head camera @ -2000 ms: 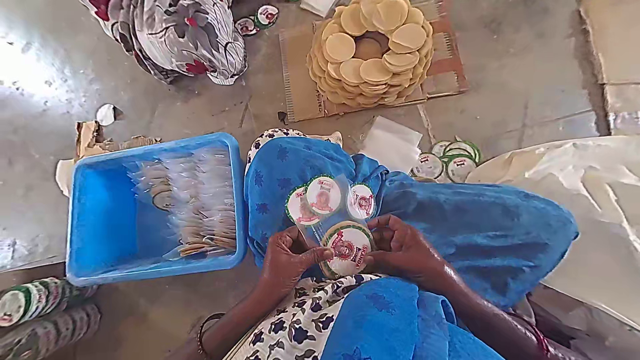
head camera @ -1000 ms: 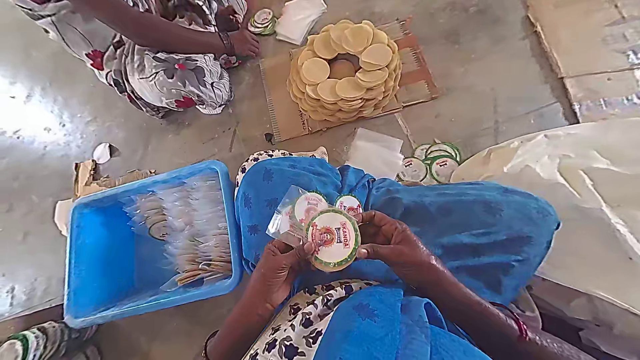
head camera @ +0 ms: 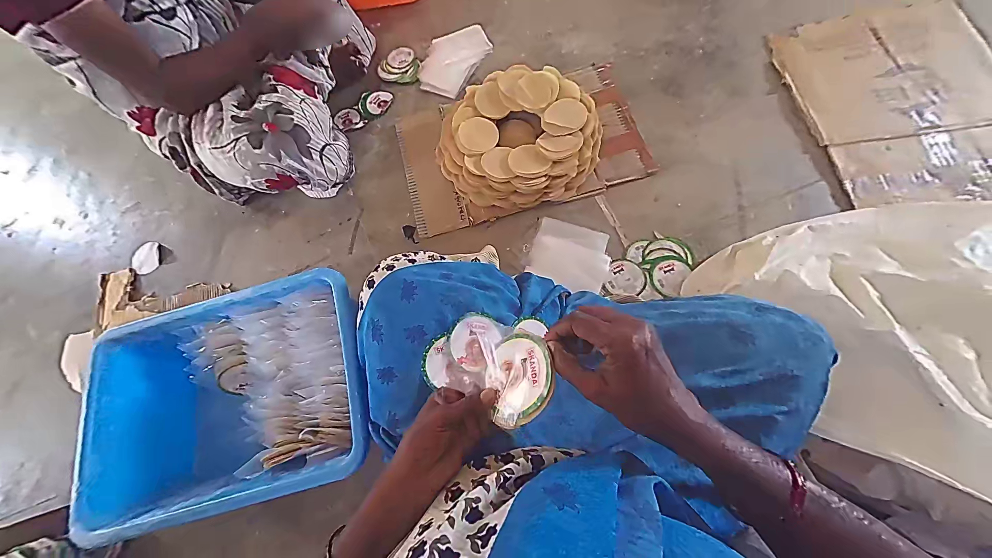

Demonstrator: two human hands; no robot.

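Over my lap, my left hand (head camera: 449, 426) pinches the lower edge of a clear plastic bag, which partly covers a round printed label (head camera: 528, 376) with a green rim. A pale disc edge shows behind that label. My right hand (head camera: 612, 360) is at the label's upper right edge, thumb and forefinger close together; whether they grip it I cannot tell. More round labels (head camera: 474, 341) lie on the blue cloth just behind the bag. Left of my knee stands a blue plastic tub (head camera: 139, 418) with rows of filled clear packets (head camera: 298, 380).
Beyond my knees, pale flat discs (head camera: 477, 136) are stacked in a ring on cardboard (head camera: 422, 182). Clear bags (head camera: 570, 252) and round labels (head camera: 668, 275) lie nearer. A seated person (head camera: 256, 116) is at upper left. A pale sheet (head camera: 868, 310) and flattened cardboard (head camera: 891, 93) are at right.
The label, upright and in front of the bag one second ago, is now turned sideways with clear plastic over part of it. The other person's arms have come into view since two seconds ago.
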